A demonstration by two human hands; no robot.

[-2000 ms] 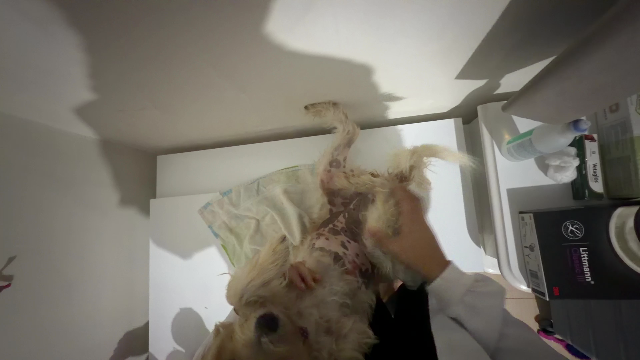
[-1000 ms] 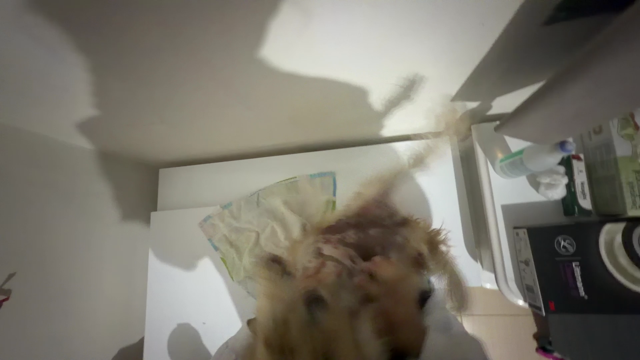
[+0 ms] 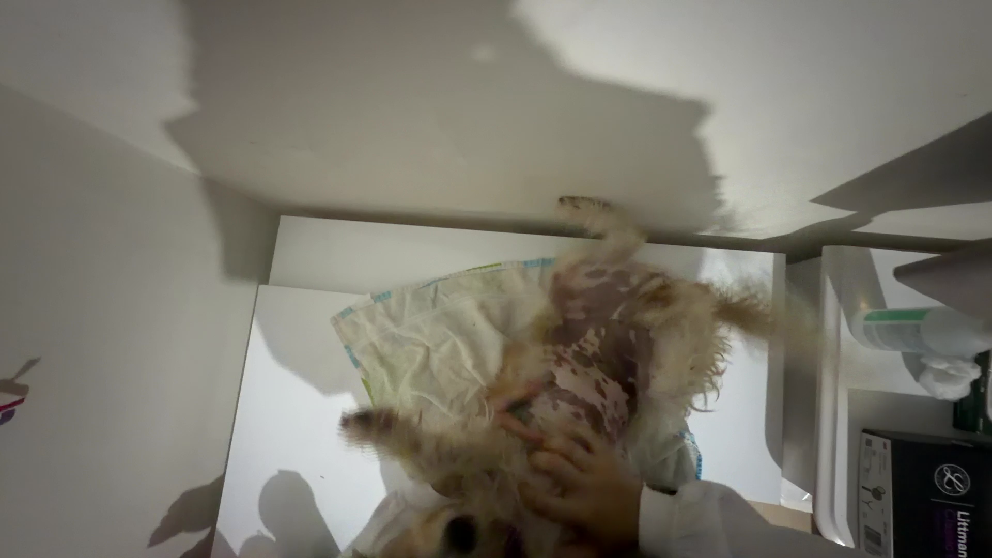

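Note:
A dog (image 3: 593, 380) with curly cream fur lies belly up, its spotted pink and dark belly bare and its head at the bottom edge. My right hand (image 3: 581, 484), in a white sleeve, grips its chest with curled fingers. Fingers of my left hand (image 3: 518, 418) hook around the dog's side at the chest; the rest of that hand is hidden under fur. One hind leg is raised toward the wall, and the other reaches right, blurred. A foreleg points left. Beneath the dog lies a crumpled, padded sheet (image 3: 442, 341) with a blue and green edge.
The white table (image 3: 302, 341) stands against a pale wall (image 3: 434, 139) with shadows on it. To the right, a white tray or cart top (image 3: 833, 387) holds a bottle with a green band (image 3: 903, 329), a crumpled white wad (image 3: 949, 376) and a dark Littmann box (image 3: 914, 496).
The dog blurred with movement one second ago; its belly now shows again. My right hand was at its hind leg two seconds ago and is now at its chest.

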